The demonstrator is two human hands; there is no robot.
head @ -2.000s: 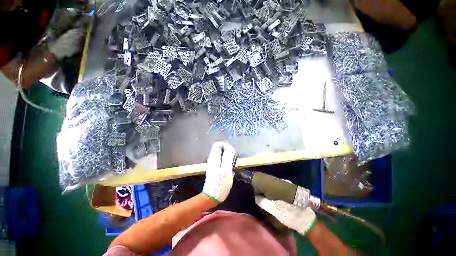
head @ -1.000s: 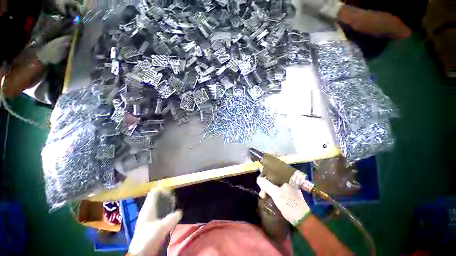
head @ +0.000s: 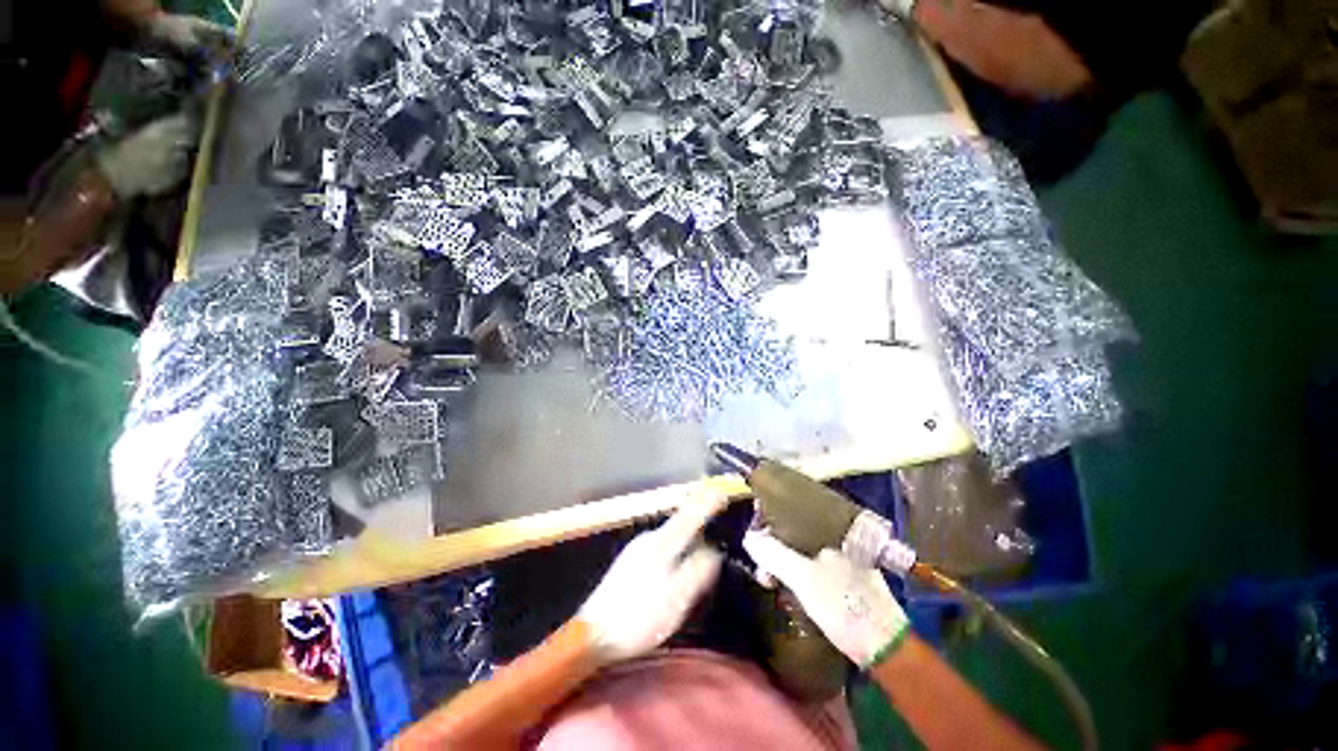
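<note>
My right hand (head: 844, 594), in a white knit glove, is closed around the olive-brown air screwdriver (head: 801, 508). The dark nose of the tool points up and left over the table's near edge. My left hand (head: 653, 580), also gloved, is just left of the tool below the edge. Its fingers reach up to the yellow rim; whether it holds a piece is hidden. A large heap of metal brackets (head: 587, 191) covers the table's middle and back. A loose pile of thin bluish screws (head: 704, 352) lies in front of the heap.
Clear bags of small hardware lie at the left (head: 213, 433) and right (head: 1005, 301). A T-shaped metal piece (head: 889, 341) lies at right. Below the edge are a cardboard box (head: 247, 646) and blue bins (head: 1057, 521). Other people's hands and arms show at the left and upper right.
My left hand dropped to the lower left with a dark piece in it, then came back right beside the tool. The tool swung from my left hand up to the table edge and is nearly still since.
</note>
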